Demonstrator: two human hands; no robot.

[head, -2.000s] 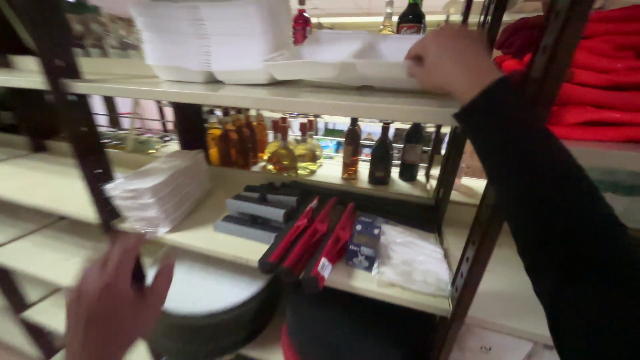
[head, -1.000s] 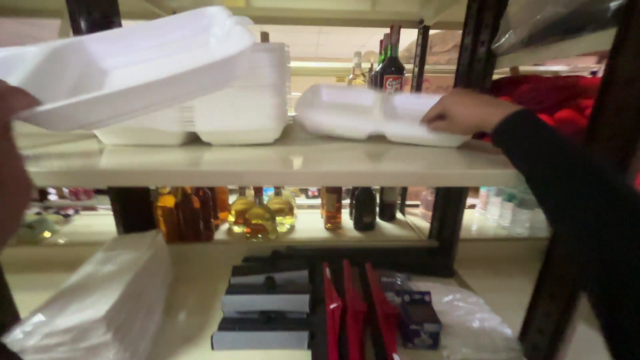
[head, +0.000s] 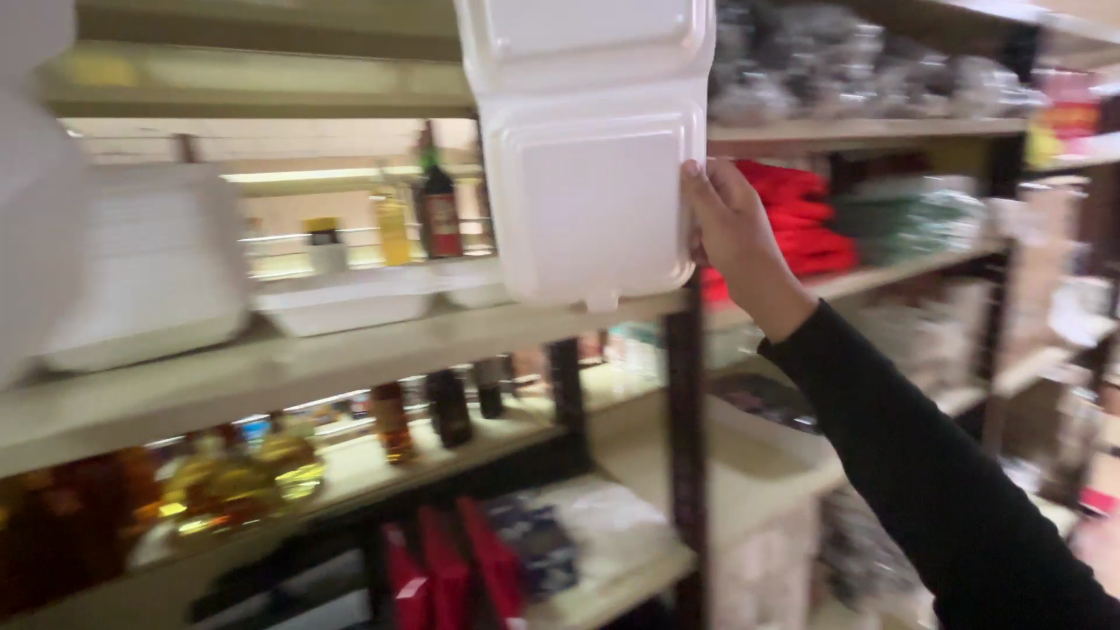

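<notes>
My right hand grips the right edge of an open white foam clamshell container, which hangs upright in front of the shelf post, its small tab at the bottom. Behind it on the upper shelf lies another open white foam container. To its left stands a stack of white foam containers. At the far left edge a blurred white foam piece stands close to the camera. My left hand is not in view.
The cream shelf runs across the view, with a dark metal post right of centre. Bottles stand behind it and lower down. Red-edged items lie below. Red cloth and plastic-wrapped goods fill shelves at right.
My right hand has lifted a foam container off the upper shelf, where it was touching one before. My left hand, at the left edge earlier, has left the view. The view has swung right.
</notes>
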